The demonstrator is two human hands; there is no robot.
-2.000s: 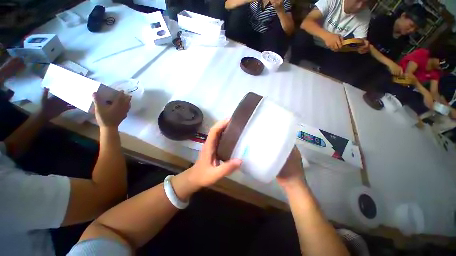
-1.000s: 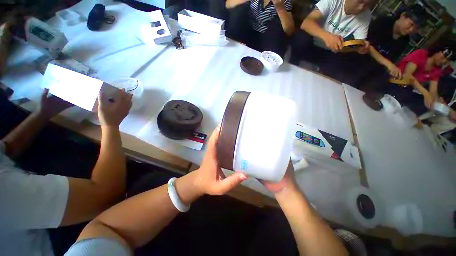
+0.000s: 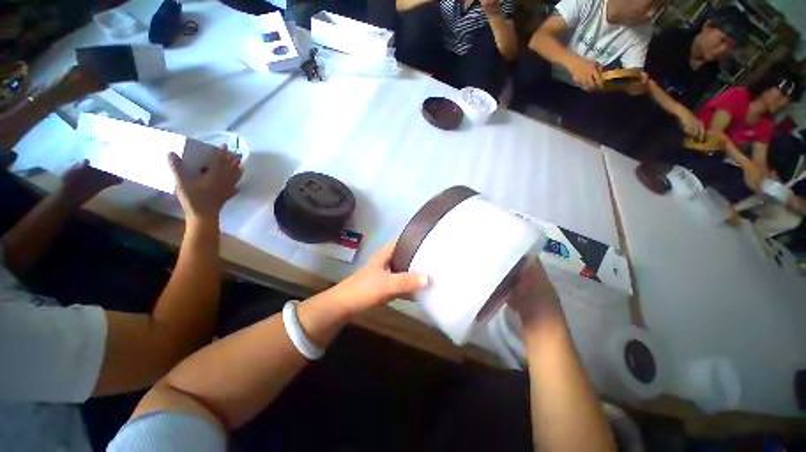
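The assembled unit [image 3: 482,260], a white drum with a dark brown band at one end, is held in the air over the table's near edge. It is tilted, with the brown band at the upper left and the other end towards the lower right. My left hand [image 3: 376,287] grips the banded end, thumb on the white side. My right hand [image 3: 533,291] holds the other end; its fingers are partly hidden behind the drum. Dark brown round bases [image 3: 315,207] lie at the left on a red and white printed card [image 3: 347,244].
A retail box [image 3: 583,252] lies behind the unit. A white round part with a dark disc [image 3: 640,360] and a translucent shell [image 3: 714,381] are at the right. A neighbour's hands hold a white carton [image 3: 133,152] at left. Several people sit opposite.
The unit has tilted, its brown band turned up and its other end down towards the right, showing a dark part there. At far left, a neighbour's box has turned to a dark face.
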